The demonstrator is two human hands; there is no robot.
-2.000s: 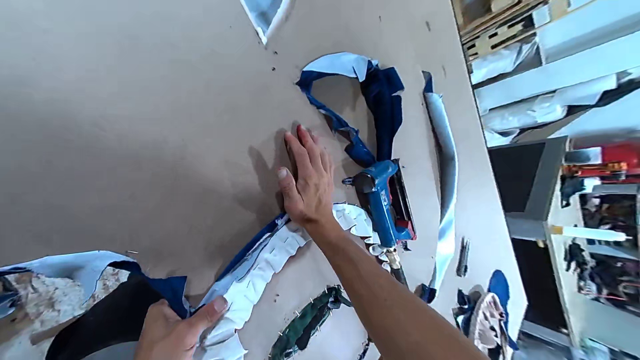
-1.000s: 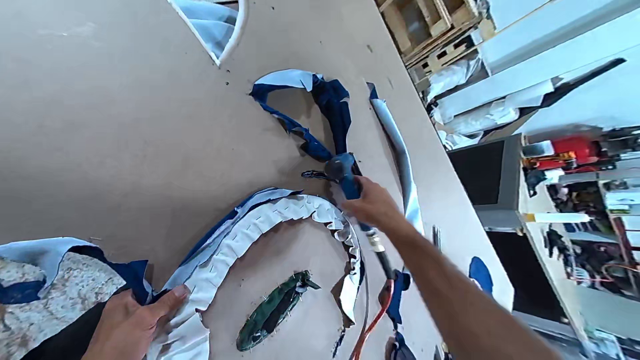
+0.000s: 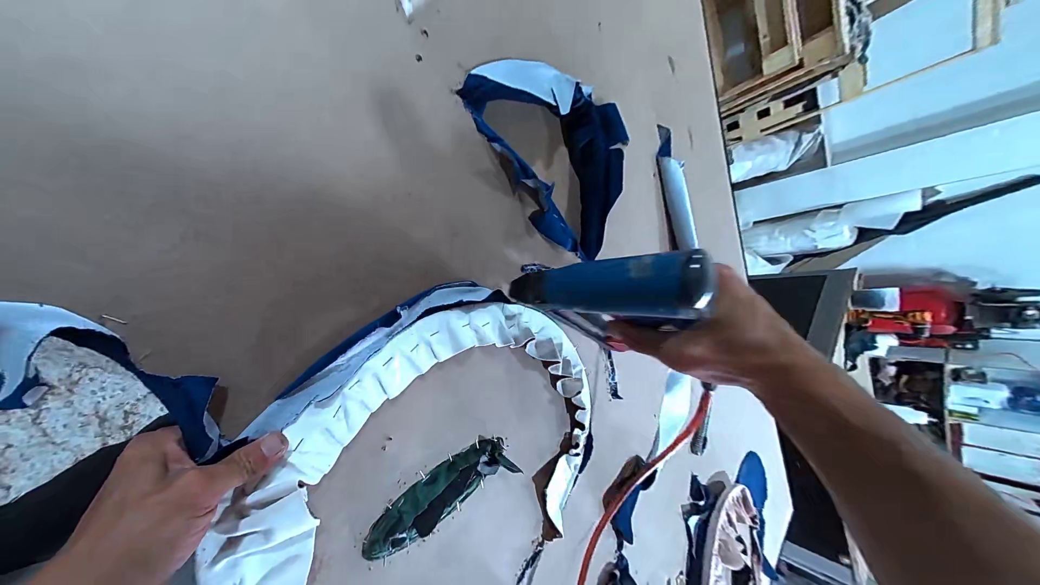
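My right hand grips a blue pneumatic staple gun, raised over the board, its nose above the far part of the curved strip. A red air hose trails from it. At the lower left, my left hand pinches the curved white strip of pleated, stapled fabric between thumb and fingers, along with dark blue fabric. Blue fabric also edges the strip's outer side. Beside that hand lies a piece of speckled foam padding with blue and black fabric around it.
A blue fabric loop lies beyond the staple gun. Inside the curve sits a green stapled fabric piece. A narrow grey-blue strip and fabric scraps lie near the board's right edge. Wooden frames and shelves stand beyond.
My right hand lay flat on the board, then took hold of the staple gun; the tool is now raised above the strip. My left hand stays on the strip. The view has shifted.
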